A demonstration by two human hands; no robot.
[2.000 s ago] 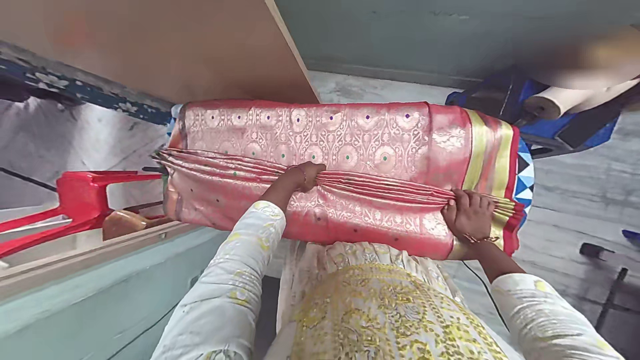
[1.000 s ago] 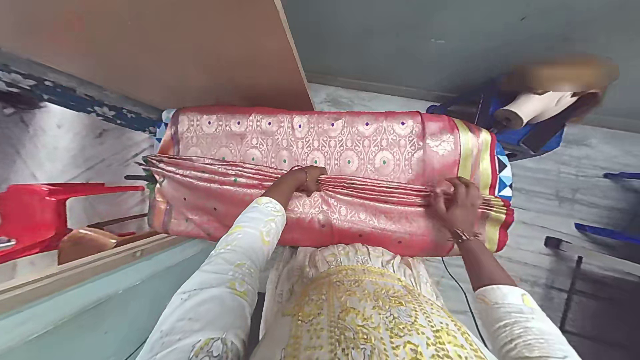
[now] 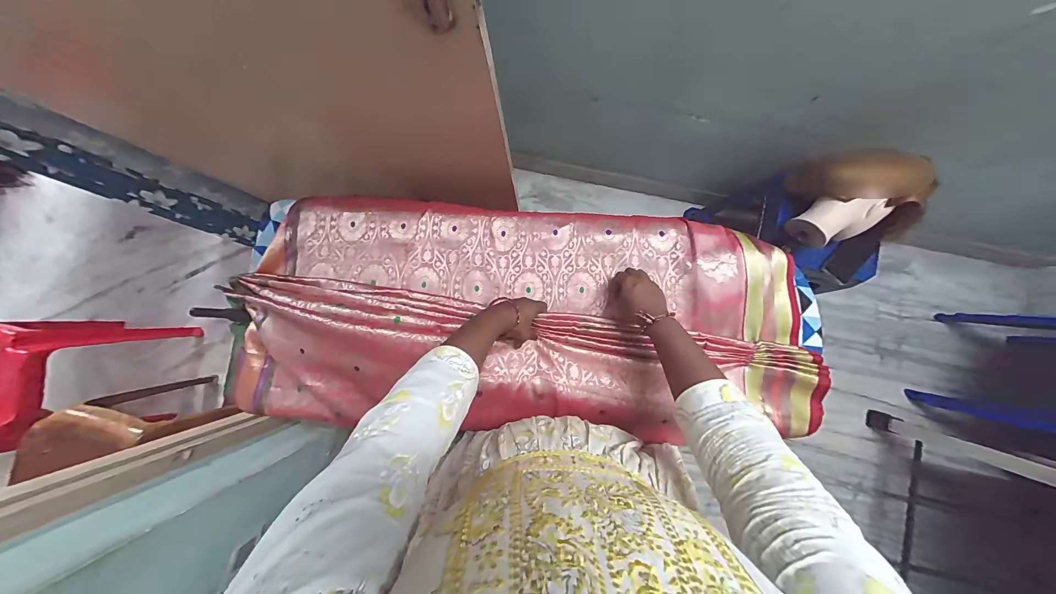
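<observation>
A pink silk saree with woven metallic motifs and a yellow-striped red border lies across a padded board, whose blue-and-white patterned cover shows at both ends. A band of narrow lengthwise pleats runs along its middle. My left hand is closed on the pleats near the centre. A little to its right, my right hand rests with curled fingers at the upper edge of the pleats; its fingertips are hidden, so whether it pinches cloth is unclear.
A brown wooden panel stands beyond the board at the left. At the right is a mannequin head with hair by a blue chair. A red plastic chair and a ledge are on the left; blue and dark legs lie at the right.
My right hand has moved left along the pleats, from near the yellow-striped border toward my left hand. My left hand stays at the middle of the pleats.
</observation>
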